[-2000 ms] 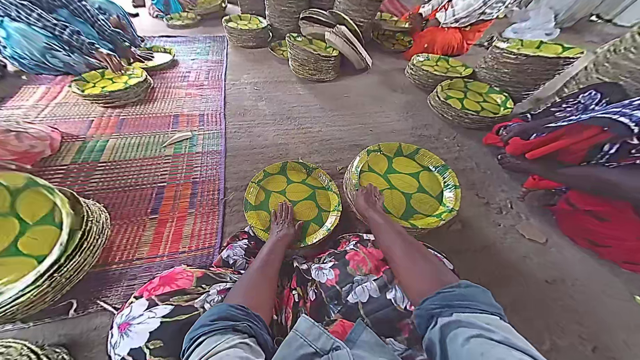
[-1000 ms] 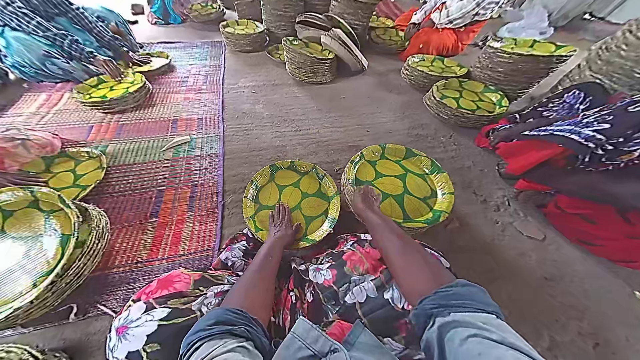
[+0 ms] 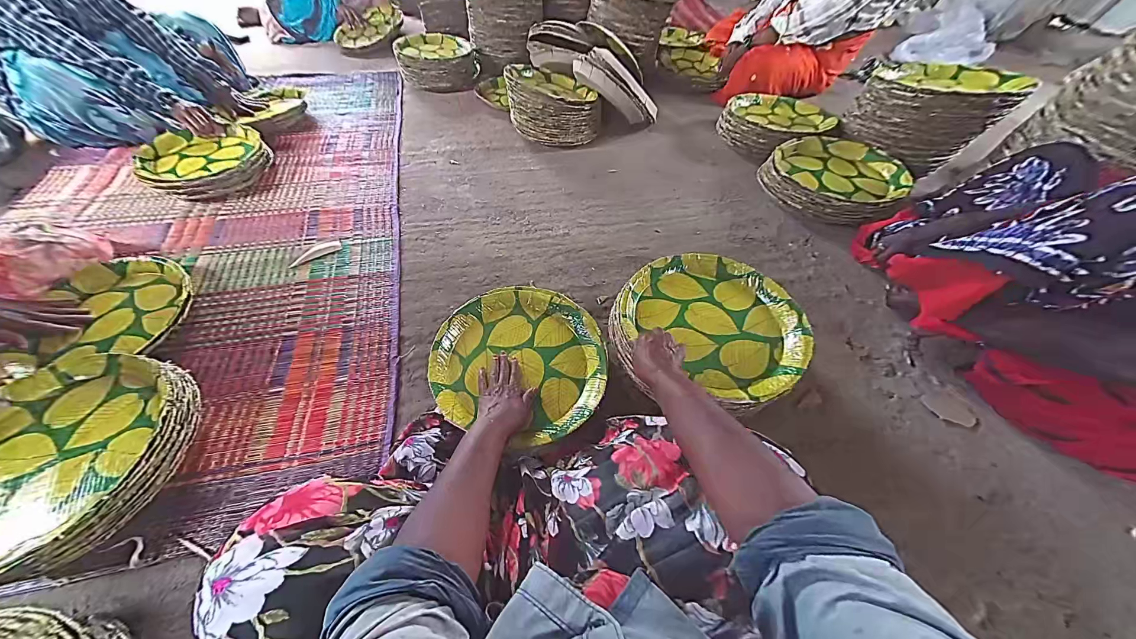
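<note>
My left hand lies with spread fingers on the green and yellow leaf-patterned face of a round plate in front of my lap. To its right stands a stack of like plates with rough, fibrous undersides. My right hand rests at the near left part of the top plate, its fingers bent; whether they pinch anything cannot be told. The two sets of plates are close together on the ground, just beyond the floral cloth over my legs.
A woven striped mat spreads at left, with a large plate stack near its front. People sit at left and right. More stacks stand farther back, and another is at right beside a person in red cloth.
At the left edge, a plate has come into view beside the near stack since two seconds ago, and a person's hand now lies on it. My hands have stayed about where they were.
</note>
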